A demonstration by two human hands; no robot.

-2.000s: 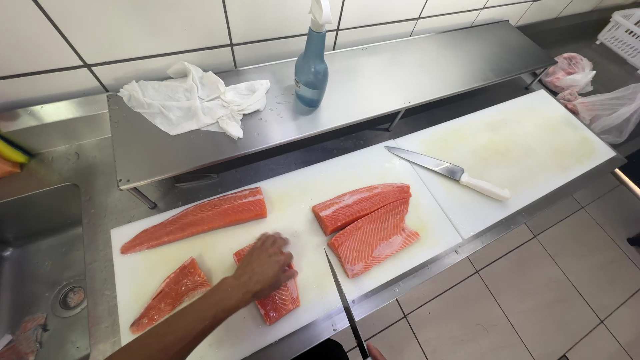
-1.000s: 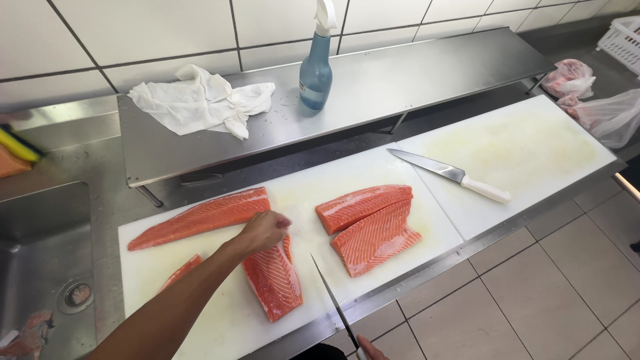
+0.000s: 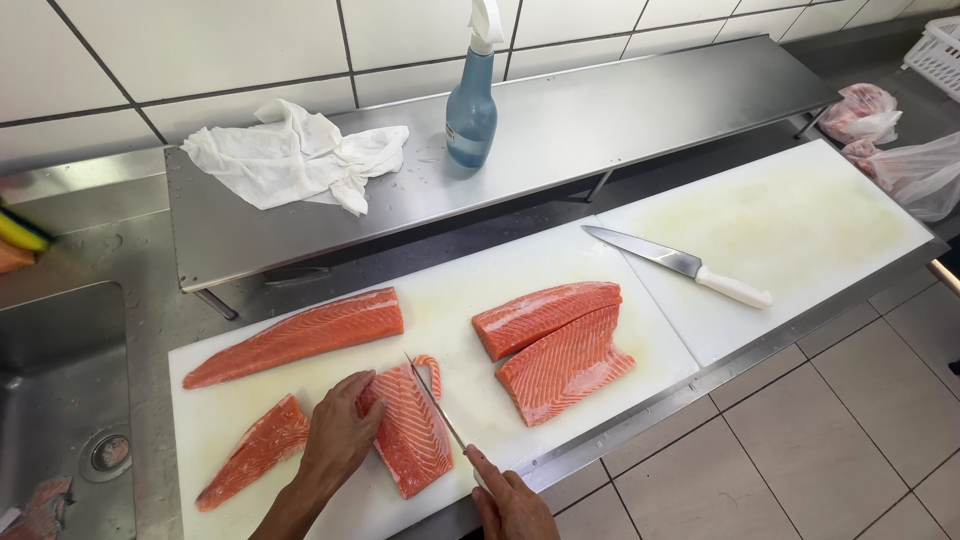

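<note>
My left hand (image 3: 343, 424) rests on the left edge of a salmon fillet piece (image 3: 412, 442), its fingertips pressing on the flesh. My right hand (image 3: 510, 499) grips a kitchen knife (image 3: 439, 409), whose blade lies along the right side of that piece. A thin curled strip of salmon (image 3: 431, 375) touches the board just right of the blade tip. Behind lies a long salmon piece (image 3: 300, 335); a smaller tapered piece (image 3: 255, 452) is left of my left hand. Two more salmon pieces (image 3: 562, 356) sit side by side to the right, all on a white cutting board (image 3: 450, 307).
A second knife with a white handle (image 3: 733, 286) lies across the boards' seam. Behind stands a steel shelf (image 3: 585, 127) with a spray bottle (image 3: 471, 109) and a crumpled white cloth (image 3: 300, 157). A steel sink (image 3: 60, 375) is at left; plastic bags (image 3: 862, 112) are at far right.
My left hand has moved from the top end of the middle salmon piece to its left side. The knife has come up onto that piece, and a thin strip now lies apart along its right edge.
</note>
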